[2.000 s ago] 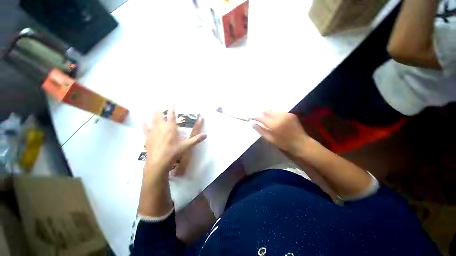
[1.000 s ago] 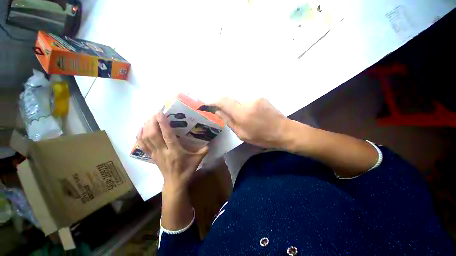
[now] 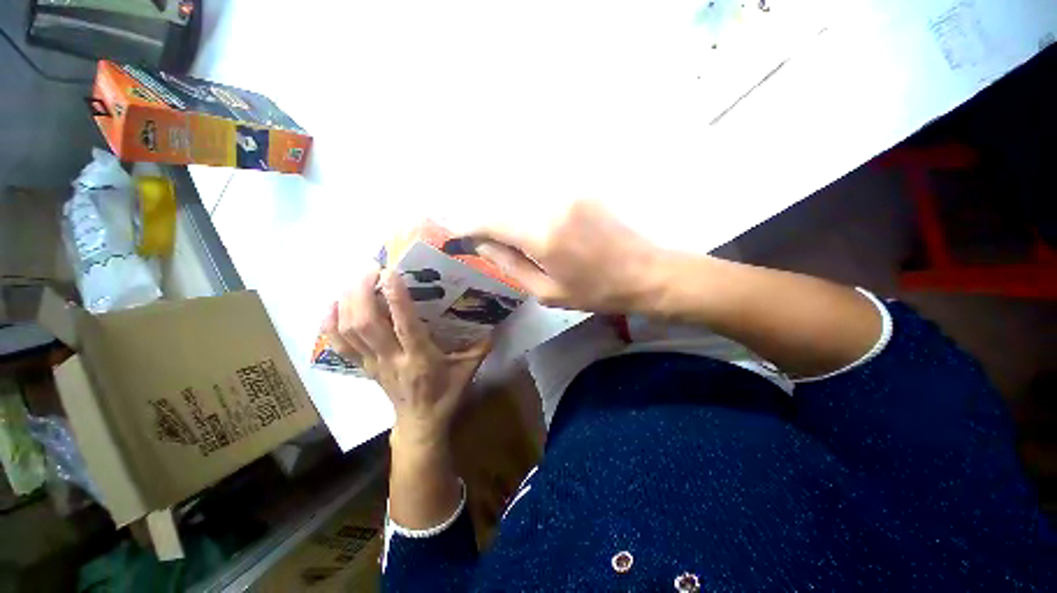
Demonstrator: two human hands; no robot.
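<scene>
A retail box (image 3: 482,307), white with product pictures and orange sides, is held tilted over the white table's near edge. My left hand (image 3: 400,348) grips its near left part, fingers across the printed face and thumb on the near side. My right hand (image 3: 597,261) holds the box's orange end at the upper right, fingers bent over it. A dark patch shows at the right fingertips; I cannot tell what it is. The right palm and any thing inside it are hidden.
Another orange retail box (image 3: 211,139) lies at the table's left edge, near a kettle-like metal object (image 3: 110,29). An open brown carton (image 3: 191,405), a plastic-wrapped bundle (image 3: 110,238) and a yellow roll (image 3: 155,217) are at left. A red-orange stool (image 3: 927,220) stands at right.
Two seconds ago my left hand lay on the box and my right hand held a slim item apart from it. Now both hands are on the box. Over the last second they barely moved.
</scene>
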